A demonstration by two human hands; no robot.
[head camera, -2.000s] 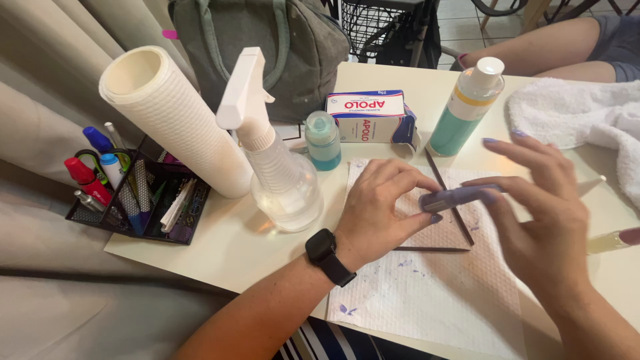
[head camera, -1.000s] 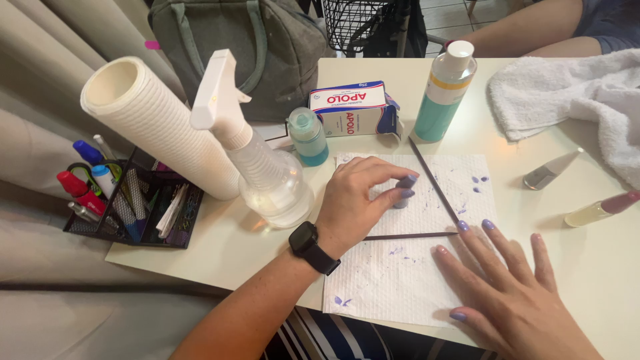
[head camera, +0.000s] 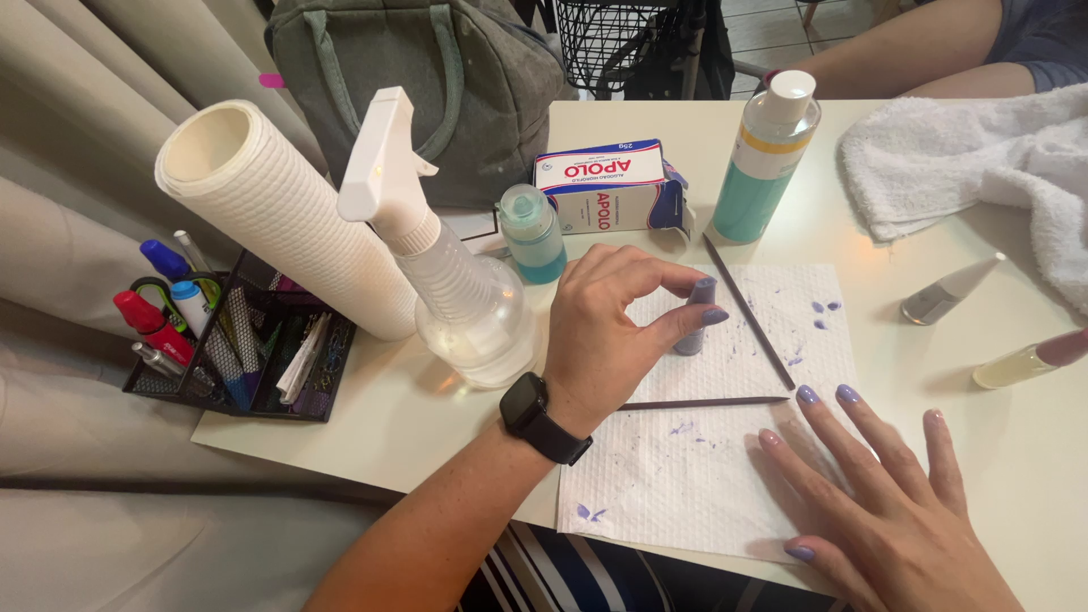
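Observation:
Between the thumb and index finger of my left hand (head camera: 625, 327) is the cap of a small purple nail polish bottle (head camera: 690, 340), which stands upright on a white paper towel (head camera: 680, 476). My right hand (head camera: 884, 493) lies spread, palm down, over the towel's right edge, holding nothing. Its nails are partly purple: some are painted, others look bare. Two thin dark sticks, one horizontal (head camera: 705, 403) and one slanted (head camera: 748, 310), rest on the towel, their ends close together near my right index finger. Purple polish smears mark the towel.
A spray bottle (head camera: 472, 314), paper towel roll (head camera: 297, 221) and mesh organizer (head camera: 297, 408) stand left. Behind are a small blue-liquid bottle (head camera: 534, 242), an Apolo cotton box (head camera: 603, 191) and a teal-liquid bottle (head camera: 756, 187). Right are two nail bottles (head camera: 935, 297) (head camera: 1020, 361) and a towel (head camera: 926, 161). Another person's leg shows beyond.
Two seconds ago both hands were raised together at the purple bottle. Since then my left hand has lowered it to the paper towel, and my right hand has come down flat.

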